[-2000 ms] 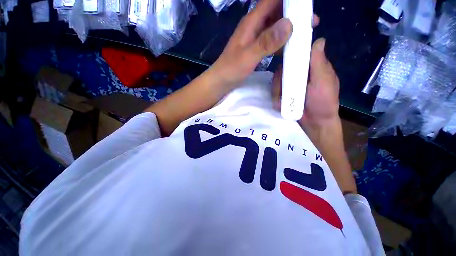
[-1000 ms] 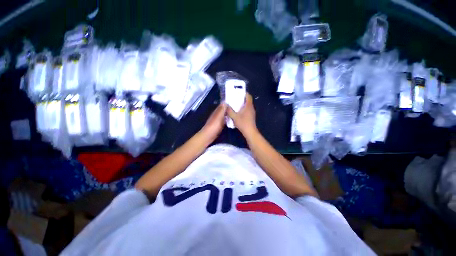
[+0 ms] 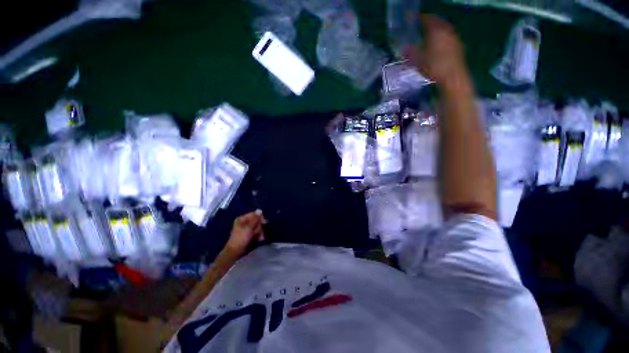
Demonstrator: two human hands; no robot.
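Note:
A white closed unit (image 3: 284,63) with a dark slot at one end lies tilted on the green surface at the far side, apart from both hands. My right hand (image 3: 434,48) is blurred and stretched far forward over the clear bags beyond the right rows; whether it holds anything cannot be told. My left hand (image 3: 246,231) is small and curled at the near edge of the black mat (image 3: 293,172); its inner side is hidden. Open units with yellow bands (image 3: 389,146) stand in rows at the right, partly behind my right forearm.
More open units (image 3: 124,231) in clear bags fill the left side, with loose white shells (image 3: 224,180) at their inner end. Crumpled clear bags (image 3: 345,48) lie on the green surface (image 3: 179,62). A red shape (image 3: 131,274) and brown cardboard boxes (image 3: 138,332) show below the table edge at left.
The white unit that both hands held over the mat is out of them; a white unit now lies on the far green surface. My right hand has moved far forward, my left hand back and left.

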